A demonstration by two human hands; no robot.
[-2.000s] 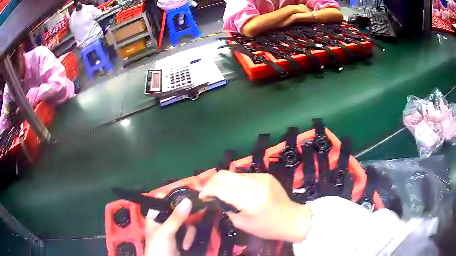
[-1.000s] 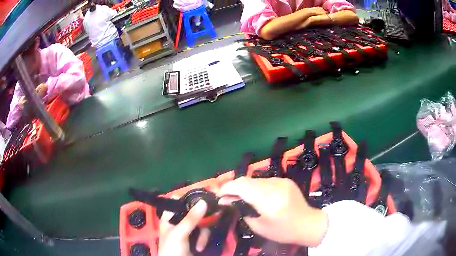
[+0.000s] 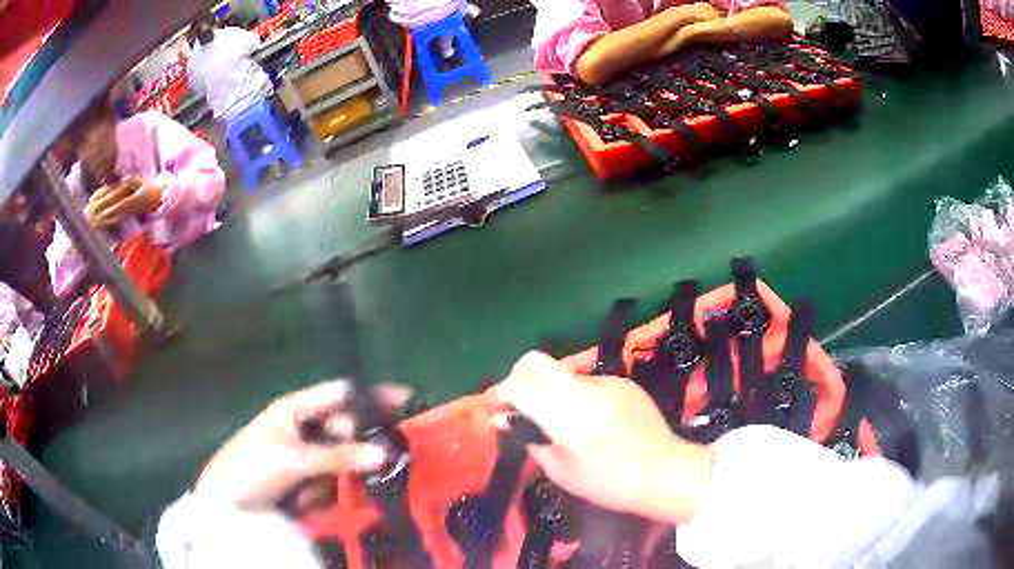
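Note:
My left hand (image 3: 300,445) is blurred and holds a black strapped watch (image 3: 384,450) over the left part of the orange-red tray (image 3: 450,445). One black strap stands up past the fingers toward the back. My right hand (image 3: 589,433) is over the middle of the tray, its fingertips closed on a dark strap piece (image 3: 520,428); part of it is hidden by the fingers. Other strapped watches (image 3: 682,346) lie across the right part of the tray.
A pale calculator (image 3: 417,187) lies on a clipboard with papers (image 3: 512,167) across the green bench. A filled red tray (image 3: 623,161) stands before a person's folded arms. A clear bag of pink items (image 3: 978,261) and clear plastic (image 3: 934,389) are at right. Another person sits at left.
My left hand has moved left with the watch, turning it so the strap points to the back. My right hand has come apart from the watch and shifted slightly left.

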